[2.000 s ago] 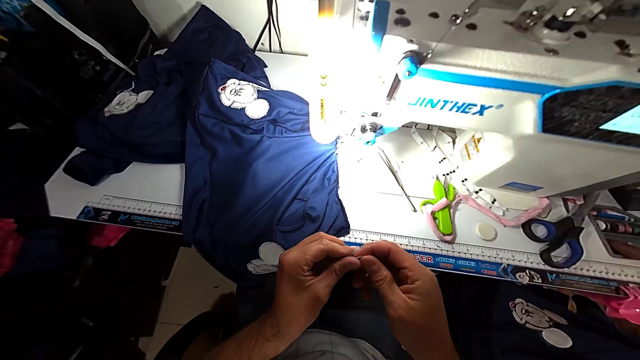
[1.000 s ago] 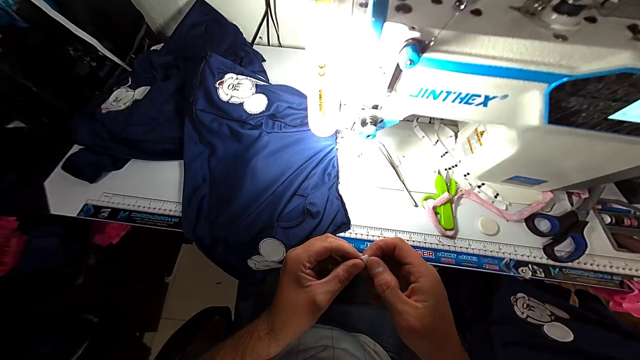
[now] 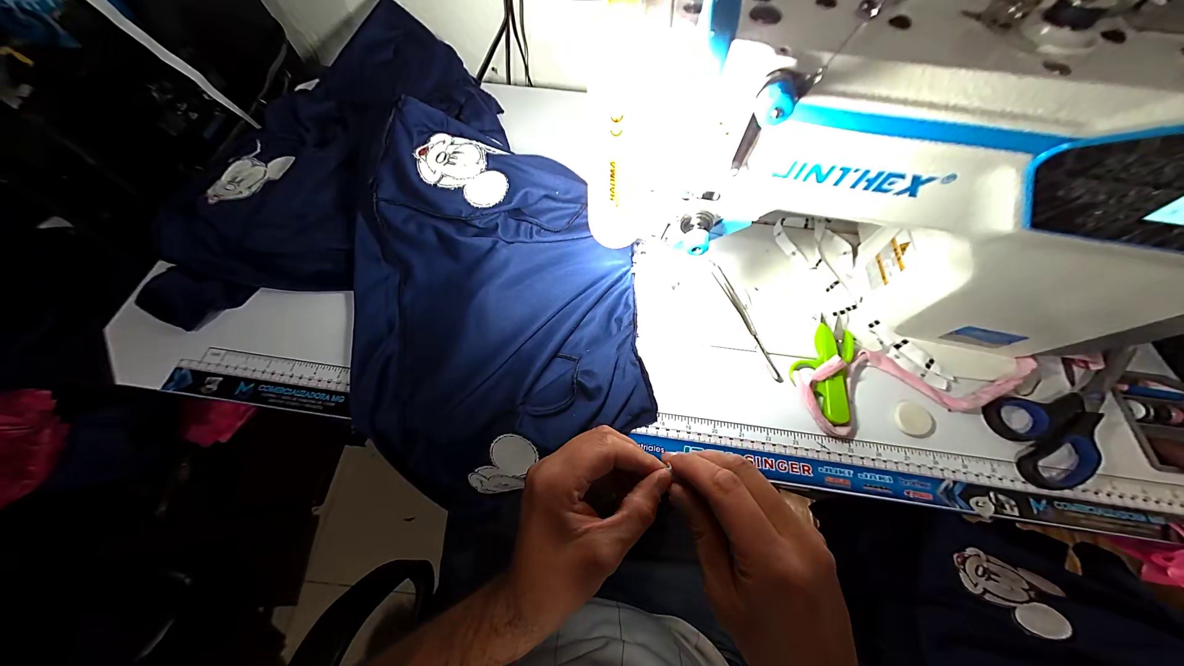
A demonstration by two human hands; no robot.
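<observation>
My left hand (image 3: 587, 518) and my right hand (image 3: 754, 536) meet at the fingertips just in front of the table's ruled edge. Both pinch a tiny pale object (image 3: 668, 465) too small to identify. Beyond them, a navy blue fabric garment (image 3: 490, 305) with white cartoon appliqués lies over the table, its right edge beside the lit needle area of a white and blue sewing machine (image 3: 888, 185). One appliqué (image 3: 507, 462) shows right beside my left hand. The machine's needle is lost in the lamp's glare.
Metal tweezers (image 3: 747, 324), green thread snips (image 3: 835, 375) with a pink strip around them, a round white disc (image 3: 914, 419) and dark-handled scissors (image 3: 1045, 435) lie on the right. Another navy garment (image 3: 268, 203) is at left. A ruler strip (image 3: 888, 462) runs along the front edge.
</observation>
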